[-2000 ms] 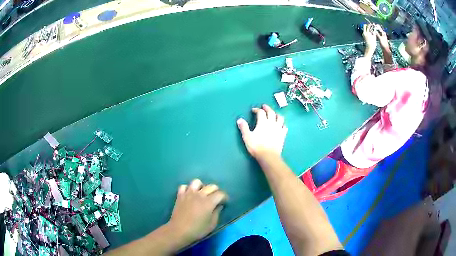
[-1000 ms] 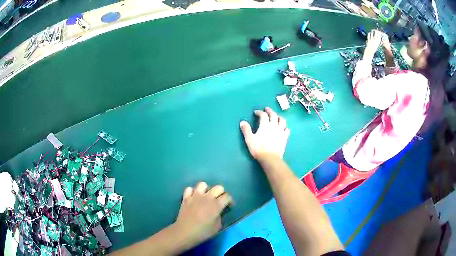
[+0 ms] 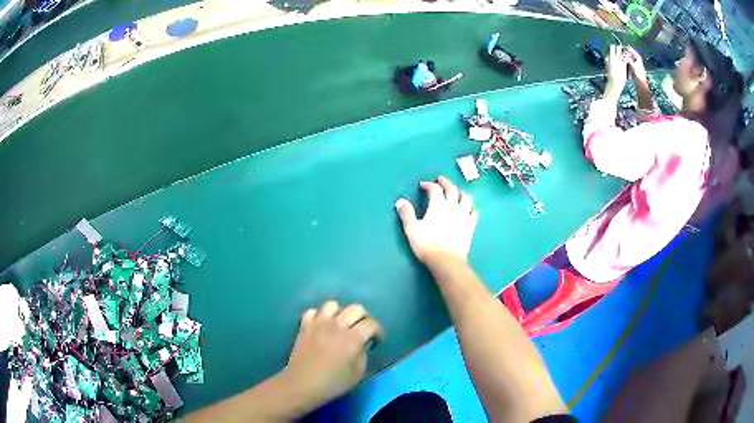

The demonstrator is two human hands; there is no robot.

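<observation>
My left hand (image 3: 332,345) rests on the green bench top (image 3: 273,223) near its front edge, fingers loosely bent, with nothing seen in it. My right hand (image 3: 442,223) lies farther forward and to the right on the bench, thumb and fingers spread, empty. A large tangled heap of green circuit boards (image 3: 124,322) with pale rectangular pieces and thin wires lies to the left of my left hand. A smaller heap of boards and red and black leads (image 3: 506,150) lies beyond my right hand.
Beyond the bench runs a dark green conveyor belt (image 3: 207,107) carrying black units with blue cells (image 3: 422,76) and another (image 3: 499,54). A person in a pink and white top (image 3: 649,178) sits at the right on a red stool (image 3: 550,306). A ledge with blue discs (image 3: 181,27) lies beyond.
The black units on the belt have moved to the left. My hands have stayed almost in place, shifting only slightly.
</observation>
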